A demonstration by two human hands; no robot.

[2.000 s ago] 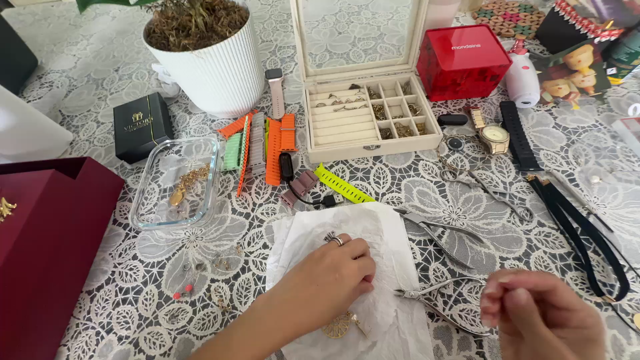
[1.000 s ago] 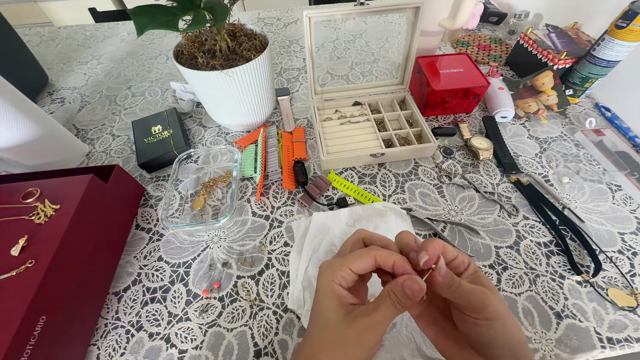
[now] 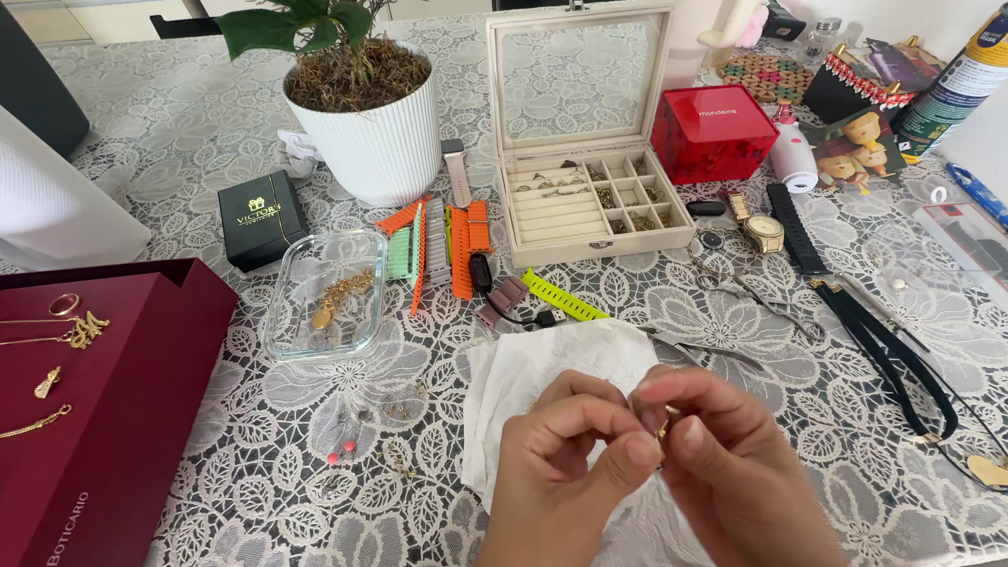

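My left hand (image 3: 563, 465) and my right hand (image 3: 728, 461) meet above a crumpled white paper towel (image 3: 492, 409). Between their thumbs and fingertips they hold a small gold-coloured jewelry piece (image 3: 662, 433), mostly covered by the fingers. Behind my hands lie metal pliers (image 3: 701, 346), partly under the towel's edge, and a yellow-green watch strap (image 3: 563, 295). A glass dish (image 3: 283, 315) with a gold chain (image 3: 342, 295) in it stands to the left. Further back, an open jewelry box (image 3: 543, 252) holds rings and small pieces in its compartments.
A maroon box (image 3: 134, 394) bearing gold jewelry is at the left, near a black gift box (image 3: 262, 220) and a white plant pot (image 3: 386, 142). At the right lie scissors (image 3: 764, 299), a gold-coloured wristwatch (image 3: 762, 232) and a black strap (image 3: 890, 362). Small earrings with pink beads (image 3: 341, 452) rest on the lace tablecloth.
Two seconds ago my left hand was down on the paper towel and my right hand apart at the right. Both have come together over the towel, with the small piece between their fingers.
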